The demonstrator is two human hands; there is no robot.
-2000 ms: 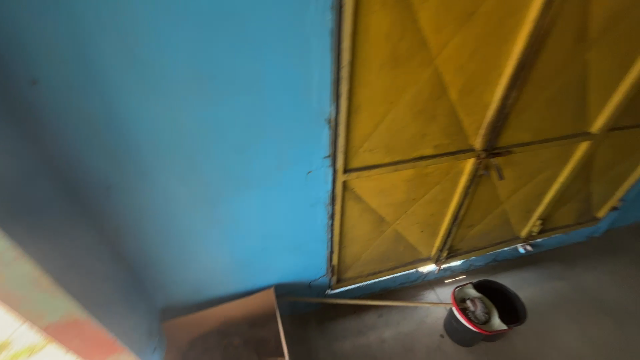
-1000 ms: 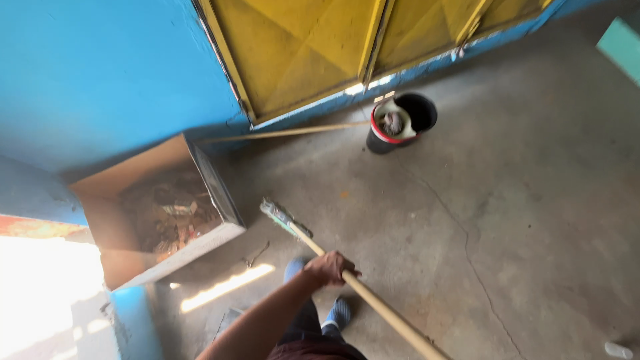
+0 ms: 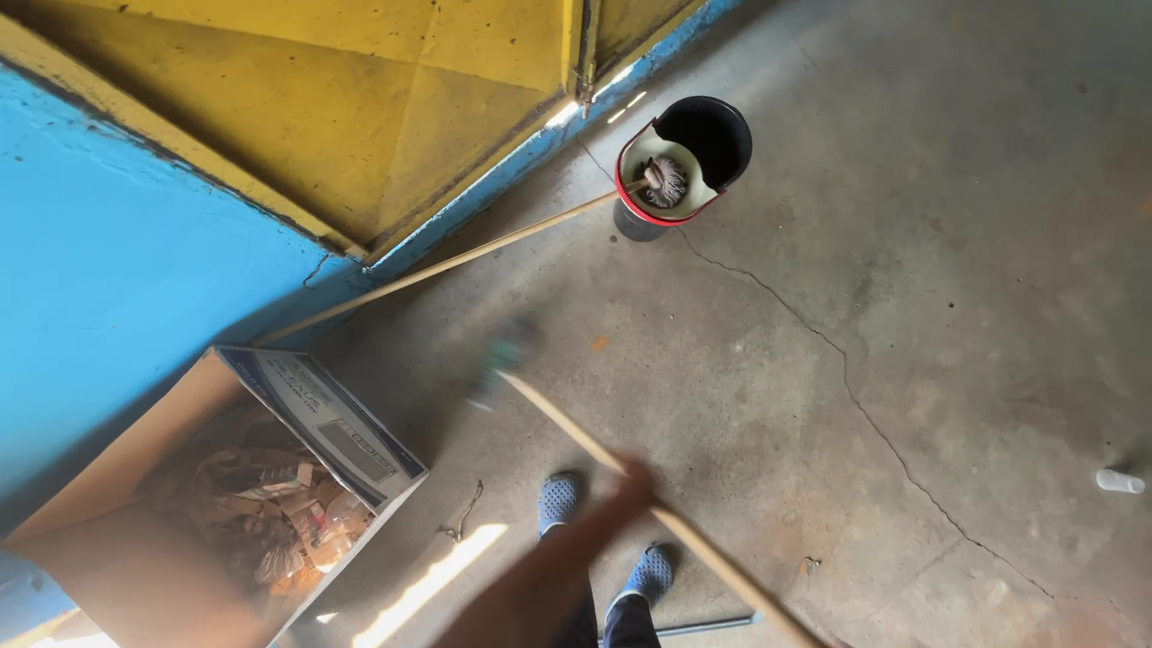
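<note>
One of my hands, blurred, is closed around the wooden handle (image 3: 720, 560) of a floor brush. It looks like my left hand (image 3: 637, 486), its forearm coming up from the bottom edge. The green brush head (image 3: 497, 360), also blurred, is at the handle's far end, between the cardboard box and the bucket. At the bottom edge, where the handle leaves the frame, only a sliver of what may be my right hand shows; its grip cannot be made out.
An open cardboard box (image 3: 324, 423) with trash stands by the blue wall (image 3: 135, 261). A black bucket (image 3: 641, 223) with a red rim holds a mop head (image 3: 664, 182); its pole leans toward the box. A yellow metal gate (image 3: 360, 117) is behind. A small whitish cup (image 3: 1120, 481) lies right; a twig (image 3: 466, 513) lies near my feet.
The brush, held in my hand one second ago too, now has its head blurred by motion. Two seconds ago neither hand nor brush was in view. The view has swung downward.
</note>
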